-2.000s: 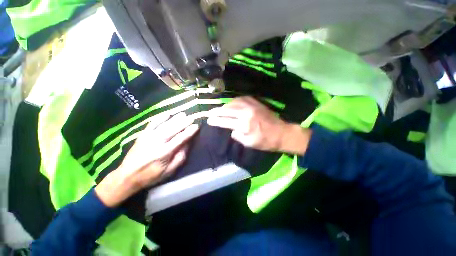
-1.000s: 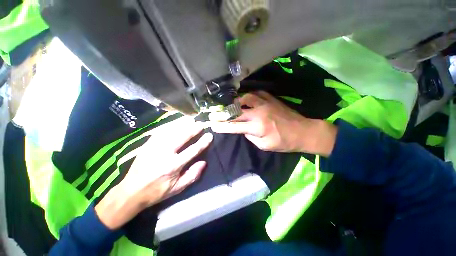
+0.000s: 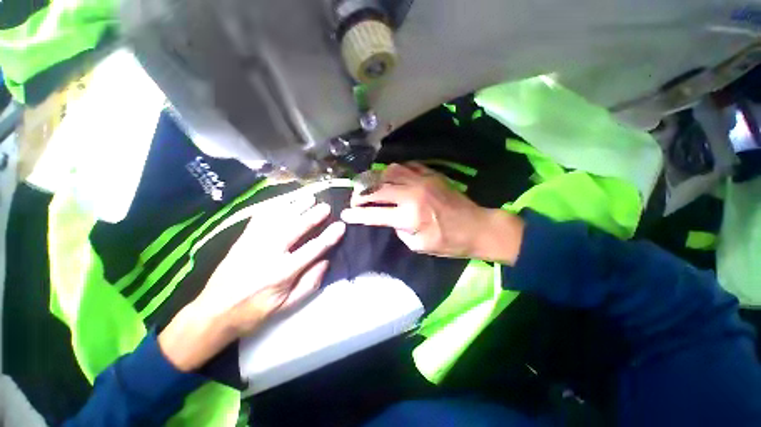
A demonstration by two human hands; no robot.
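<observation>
A black garment body (image 3: 142, 200) with neon-green stripes and small white lettering lies under the head of a grey sewing machine (image 3: 467, 50). My left hand (image 3: 267, 263) lies flat on the stripes left of the needle area, fingers spread and pressing the cloth. My right hand (image 3: 417, 208) is just right of it, its fingertips on the cloth edge close to the presser foot; whether they pinch it is hard to tell. The needle is hidden or blurred. A cream ridged knob (image 3: 369, 52) sits above the foot.
Neon-green panels (image 3: 88, 292) hang at the left and a pale green one (image 3: 576, 133) lies under the machine arm. The white machine bed edge (image 3: 334, 325) shows in front of my hands. A brown piece with yellow tape (image 3: 46, 117) lies far left. Dark fabric covers my lap.
The black cloth has shifted away from me, so more white bed shows in front. My hands stay near the needle area, my right fingertips slightly lower. The view has also moved.
</observation>
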